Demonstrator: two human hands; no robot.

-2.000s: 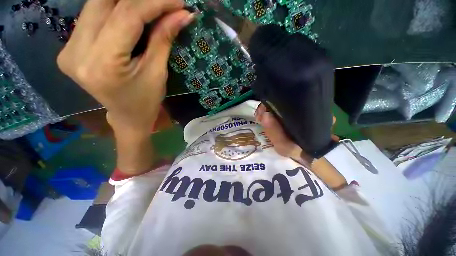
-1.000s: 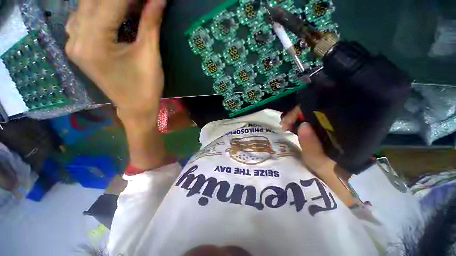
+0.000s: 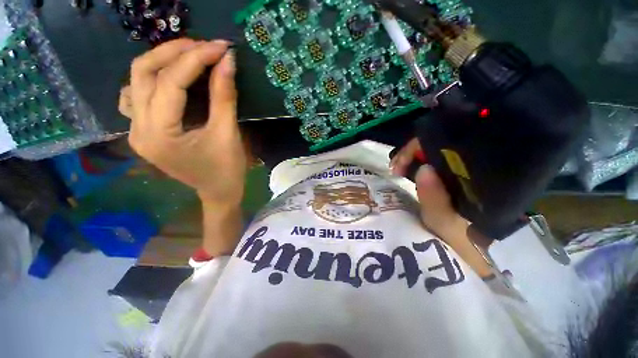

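Observation:
My left hand [image 3: 189, 115] is left of the green PCB panel [image 3: 327, 85], with finger and thumb pinched on a tiny dark component [image 3: 230, 46]. My right hand [image 3: 437, 203] holds the bulky black soldering gun [image 3: 507, 133], which shows a small red light. The gun's dark tip, brass-coloured collar [image 3: 463, 47] and white feed nozzle [image 3: 397, 35] lie over the panel's upper right part; whether the tip touches a board cannot be told. The panel's boards have black centres with gold pads.
A pile of loose dark components [image 3: 155, 19] lies beyond my left hand. Another green panel [image 3: 35, 98] rests on bubble wrap [image 3: 73, 105] at the left. Bubble-wrapped bundles [image 3: 608, 150] are at the right. A blue bin [image 3: 119, 233] is below the table edge.
My left hand has come back from the top edge and the pinched piece now shows. The gun, over the panel two seconds ago, has shifted right. The view has moved slightly.

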